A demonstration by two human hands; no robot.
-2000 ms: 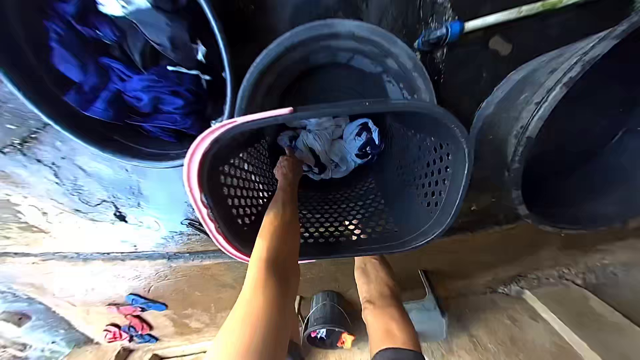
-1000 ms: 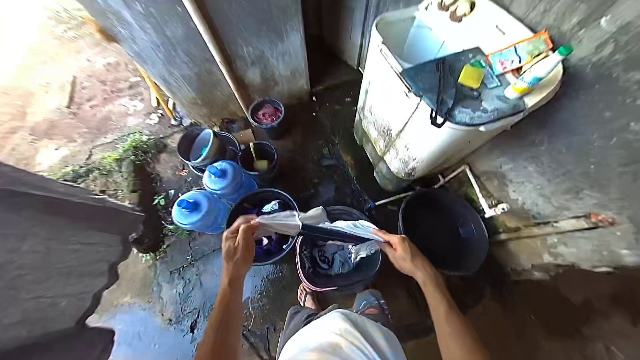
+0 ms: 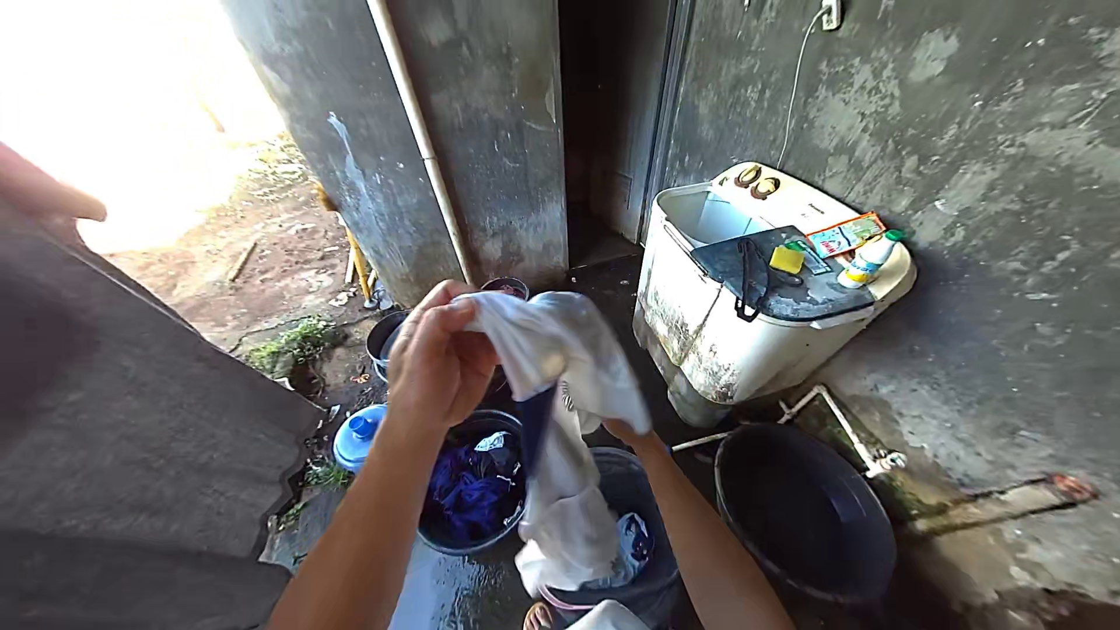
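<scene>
A white and navy cloth garment (image 3: pixel 569 350) hangs in the middle of the view, blurred in its lower part. My left hand (image 3: pixel 442 354) grips its upper left edge between thumb and fingers. My right hand (image 3: pixel 632 435) is at its right side, the fingers mostly hidden behind the cloth, and seems to hold it. Below the garment is a dark tub (image 3: pixel 652 507) with more wet light cloth (image 3: pixel 632 547) in it. Left of that, a round black tub (image 3: pixel 472 549) contains dark blue clothes (image 3: pixel 472 490).
A white twin-tub washing machine (image 3: pixel 700 332) stands right of centre, with a yellow sponge (image 3: pixel 787 259), a packet (image 3: pixel 847 234) and a bottle (image 3: pixel 871 260) on top. A large black basin (image 3: pixel 805 516) lies at the lower right, by a pipe tap (image 3: pixel 885 462). A blue water jug (image 3: pixel 359 437) is at the left.
Two seconds ago one hand reached into the perforated basket; one second ago both hands held a cloth stretched above the tubs. Now the garment hangs down, raised nearer the camera. The view has tilted up.
</scene>
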